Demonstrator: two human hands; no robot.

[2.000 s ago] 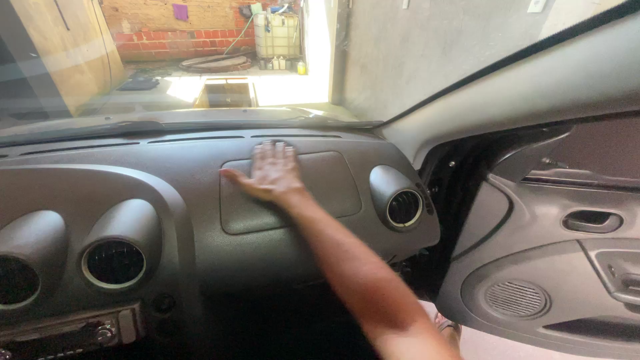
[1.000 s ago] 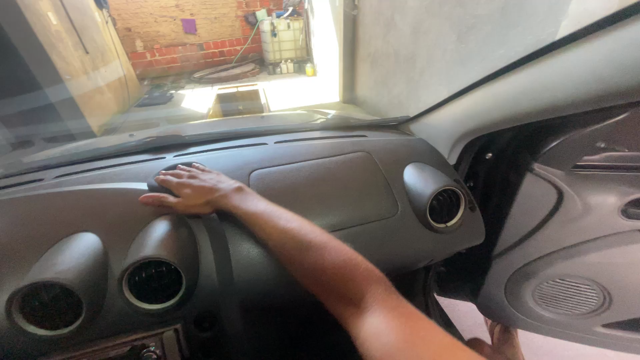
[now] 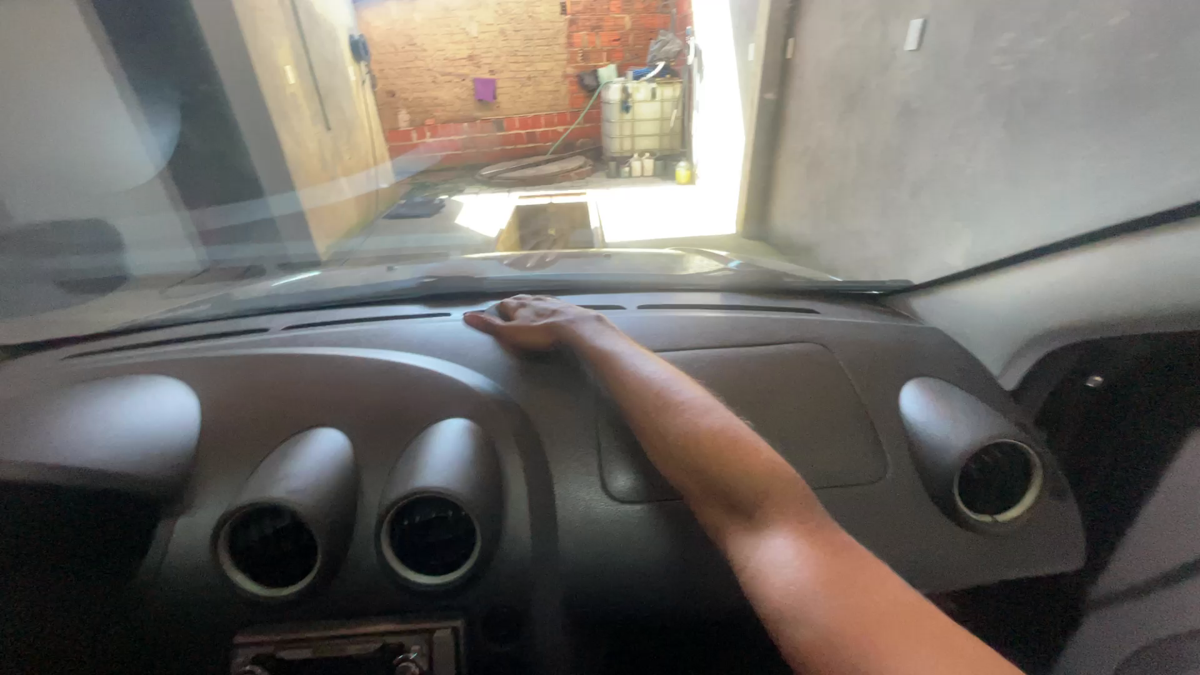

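My right hand (image 3: pixel 527 322) lies palm down on the top of the car's dark grey dashboard (image 3: pixel 562 422), close to the base of the windshield and over the slotted defroster vent (image 3: pixel 727 307). Its fingers curve over what looks like a dark pad, mostly hidden beneath the hand. The forearm crosses above the rectangular airbag cover (image 3: pixel 787 412) from the lower right. Left of it are two hooded round air vents, one at the centre (image 3: pixel 431 539) and one farther left (image 3: pixel 270 548). My left hand is out of view.
A third round vent (image 3: pixel 996 480) sits at the dashboard's right end, beside the pillar trim (image 3: pixel 975 309). A car radio (image 3: pixel 347 647) is at the bottom left. Beyond the windshield are a brick wall (image 3: pixel 469 56), a caged water tank (image 3: pixel 642 117) and a floor pit (image 3: pixel 548 225).
My right hand has moved from the airbag cover leftward along the dashboard, then to the defroster vent near the windshield. The view has turned left.
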